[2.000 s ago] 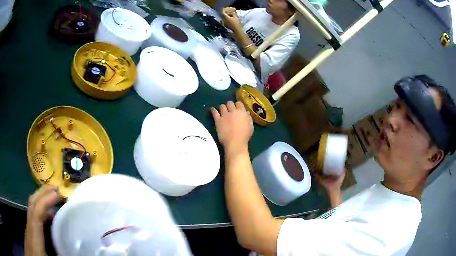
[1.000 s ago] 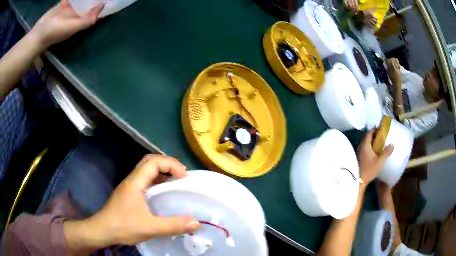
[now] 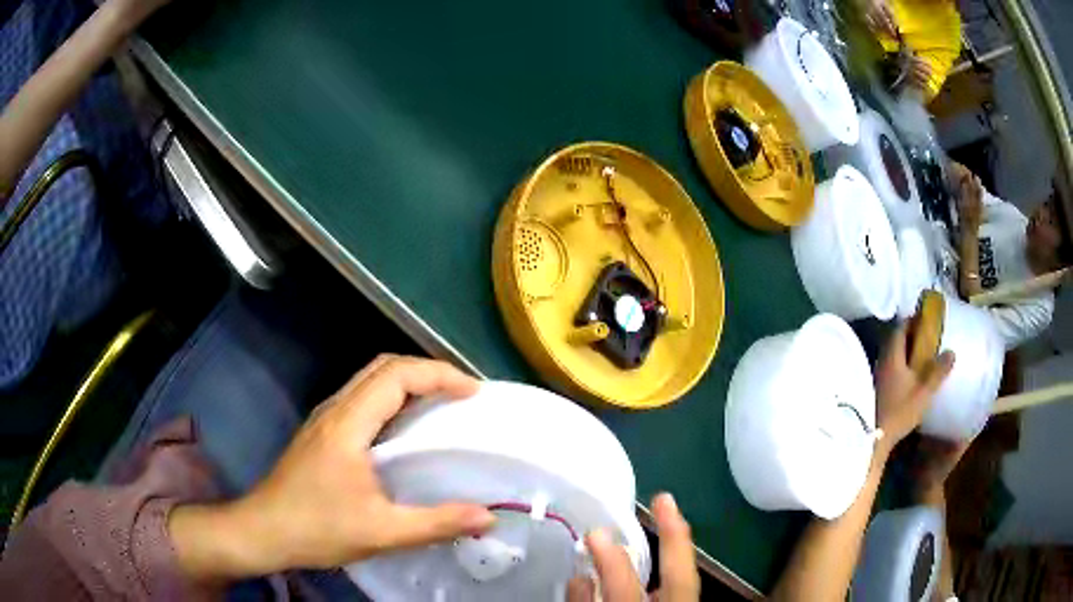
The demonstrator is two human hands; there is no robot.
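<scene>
My left hand [image 3: 318,470], in a pink sleeve, grips the rim of a white round tub [image 3: 530,435] at the bottom centre, thumb over its face. A red wire [image 3: 547,513] and a small white fitting [image 3: 488,557] show inside. My right hand [image 3: 635,564] is cut off by the bottom edge. Its fingers are apart at the tub's right side, with nothing seen in them; the palm is out of view. A yellow-tan round base [image 3: 541,353] with a black fan [image 3: 624,315] lies face up just beyond the tub.
Another yellow-tan base [image 3: 751,144] and several white tubs [image 3: 800,414] stand on the green table [image 3: 388,129] to the right. Another person's hands [image 3: 912,382] hold a white tub with a tan base. An arm [image 3: 59,88] reaches in at upper left. The table's metal edge [image 3: 318,241] runs diagonally.
My right hand has come into view at the bottom. My left hand still holds the tub, now tilted slightly differently. The bases and tubs on the table appear further right. The upper-left hand has mostly left view.
</scene>
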